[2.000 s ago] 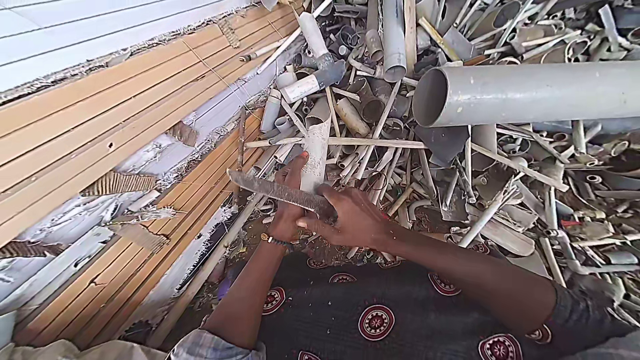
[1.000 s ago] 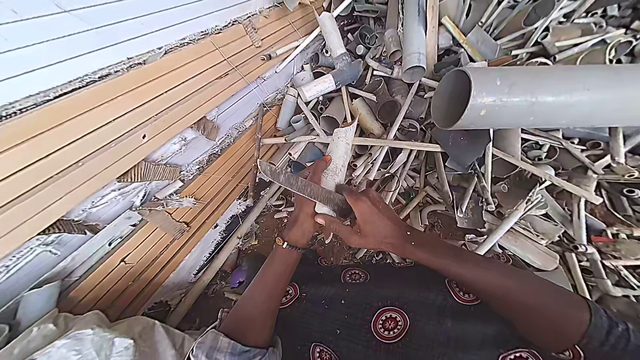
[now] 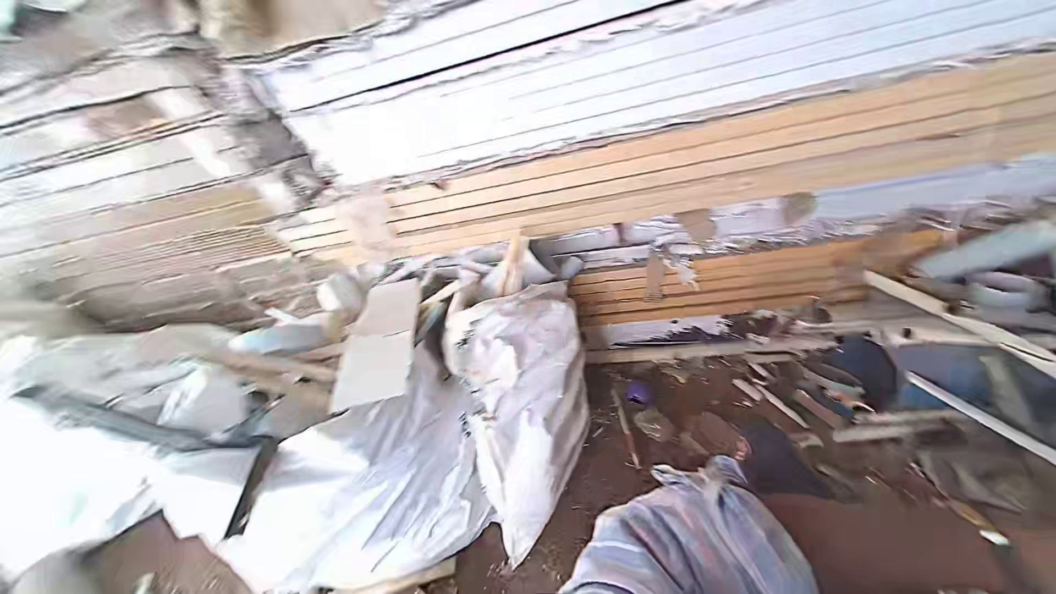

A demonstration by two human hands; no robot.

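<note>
Neither of my hands can be seen in this blurred view. A light striped cloth sleeve (image 3: 689, 536) rises from the bottom edge, right of the middle, and no hand shows beyond it. To its left a filled white woven sack (image 3: 528, 388) leans against a stack of boards, with scraps and a light wooden piece (image 3: 513, 264) sticking out of its top. A pale flat panel piece (image 3: 378, 346) lies against the sack's left side. The knife and the cut pipe piece are out of view.
Long tan and white grooved panels (image 3: 701, 157) are stacked across the back. White sheeting (image 3: 363, 478) spreads at the lower left. Thin strips (image 3: 982, 417) and pipe scraps litter the dirt floor on the right. A small purple thing (image 3: 639, 392) lies near the sack.
The view has swung far to the left. Both hands, the knife and the whitish pipe piece held a second ago have left the picture; the sack now shows fully.
</note>
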